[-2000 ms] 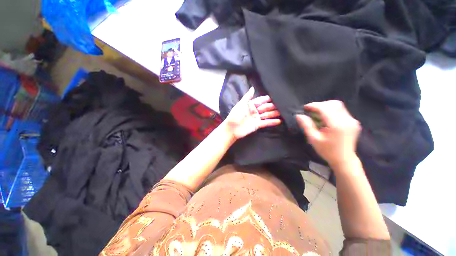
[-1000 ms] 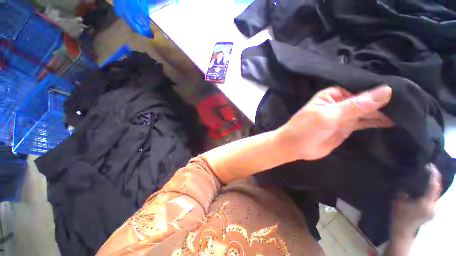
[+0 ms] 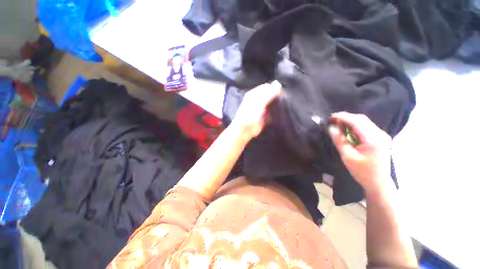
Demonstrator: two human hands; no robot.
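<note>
The black jacket point(image 3: 363, 73) lies bunched on the white table and hangs over its near edge. Its shinier lining point(image 3: 297, 105) shows between my hands, with a small white patch, maybe a label point(image 3: 316, 119), near my right fingertips. My left hand point(image 3: 259, 107) holds the cloth at the left of the lining. My right hand point(image 3: 360, 144) has its fingertips at the cloth's right side and holds the thread snips point(image 3: 351, 136) in its palm, mostly hidden by the fingers. Loose threads cannot be made out.
A smartphone point(image 3: 176, 69) with a lit screen lies on the table point(image 3: 142, 37). A blue plastic bag point(image 3: 71, 26) is at the far left corner. A black garment pile point(image 3: 105, 168) is at left, beside blue crates point(image 3: 21, 178). A red item point(image 3: 199, 126) is under the table edge. More black cloth point(image 3: 421, 26) lies behind.
The jacket has been turned so the lining shows. My left hand has moved back left onto the cloth, and my right hand has come up from the lower right. The view has shifted right.
</note>
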